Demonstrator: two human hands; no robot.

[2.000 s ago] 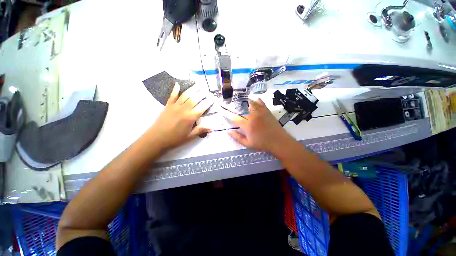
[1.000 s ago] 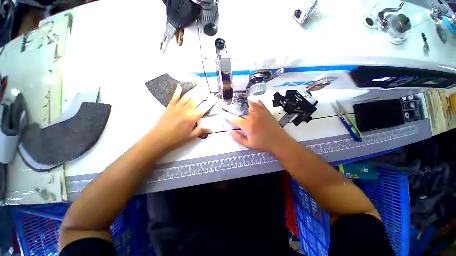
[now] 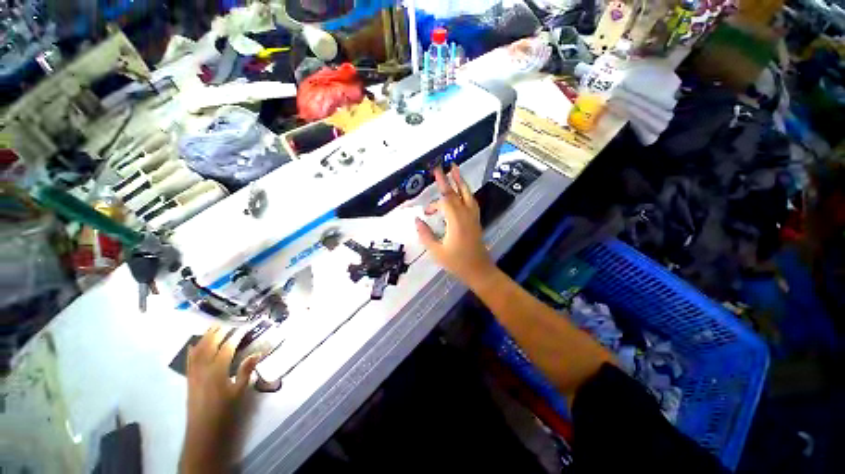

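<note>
The white sewing machine [image 3: 287, 208] crosses the table, with a black lit panel [image 3: 408, 181]. My right hand [image 3: 454, 227] is at the panel, fingers apart, with fingertips at its lit marks; it holds nothing. My left hand [image 3: 215, 366] is beside the presser foot area [image 3: 269, 310], fingers spread and low over the table. A dark grey cut piece [image 3: 188, 354] shows partly beside and behind its fingers; whether they touch it is unclear. The needle is too small to make out.
A spiky black cluster [image 3: 378, 264] lies on the machine bed. A dark phone-like rectangle [image 3: 496, 199] lies right of my right hand. Plastic bags [image 3: 232, 143], a red bag [image 3: 329, 91] and a red-capped bottle [image 3: 438, 60] stand behind. A blue crate [image 3: 686, 305] holds scraps.
The view has swung right and up. My right hand has left the needle area and reached to the machine's panel. My left hand remains near the needle, fingers more spread.
</note>
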